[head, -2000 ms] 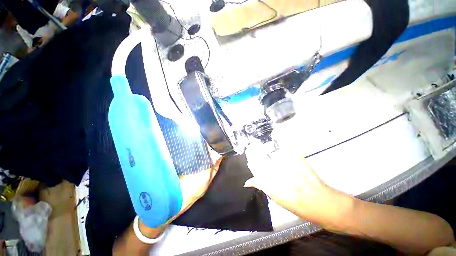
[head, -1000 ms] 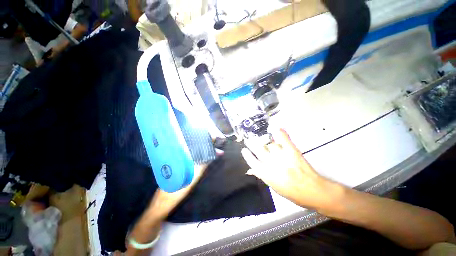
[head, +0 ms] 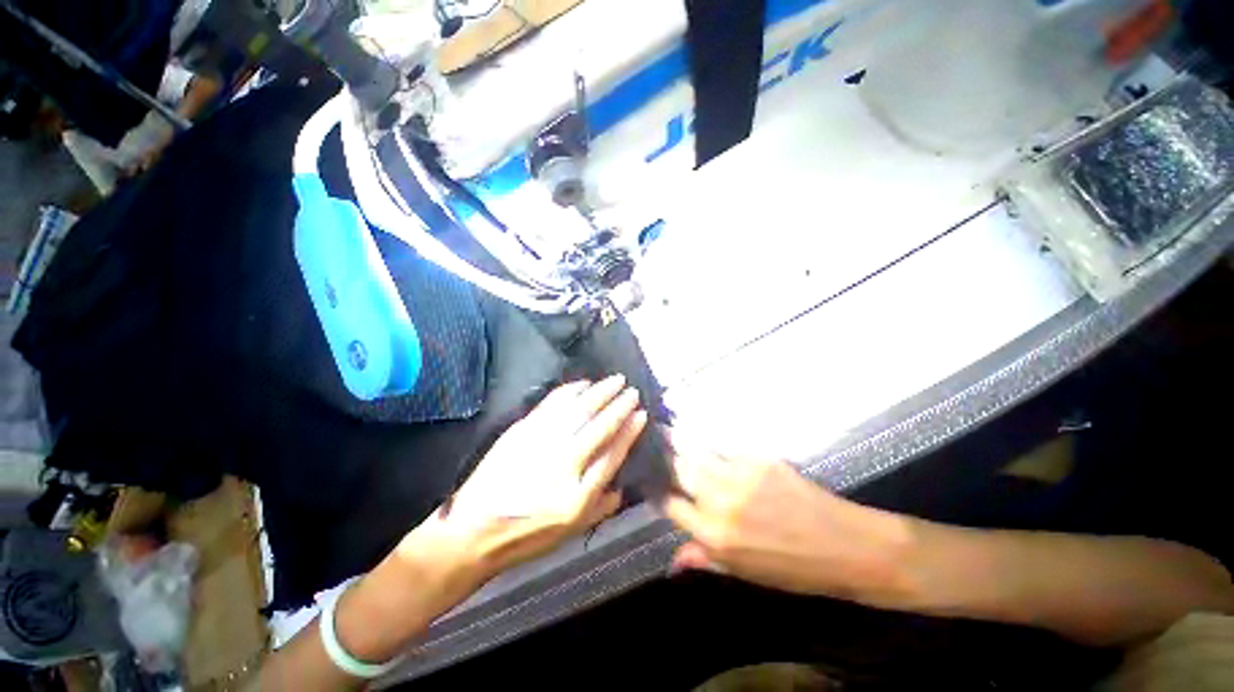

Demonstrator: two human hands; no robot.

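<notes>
The black garment piece (head: 541, 349) lies on the machine bed, with its right edge running from below the needle area toward the table's front edge. My left hand (head: 548, 466) lies on the cloth with its fingers together, pressing near that edge. My right hand (head: 738, 507) pinches the edge of the cloth at the front, beside my left fingertips. The presser foot and needle area (head: 602, 291) of the white sewing machine (head: 866, 81) is above both hands; whether the foot is down I cannot tell.
A light blue lamp (head: 355, 298) on a white bent arm hangs left of the needle. A large black pile (head: 149, 298) lies at left. A black strip (head: 724, 81) hangs over the machine arm. A small-parts tray (head: 1150, 162) is at right. Cardboard (head: 223, 588) and a plastic bag (head: 149, 595) are lower left.
My left hand has come from behind the lamp onto the cloth in front of the needle. My right hand has moved from beside the needle toward the table's front edge. The view has shifted.
</notes>
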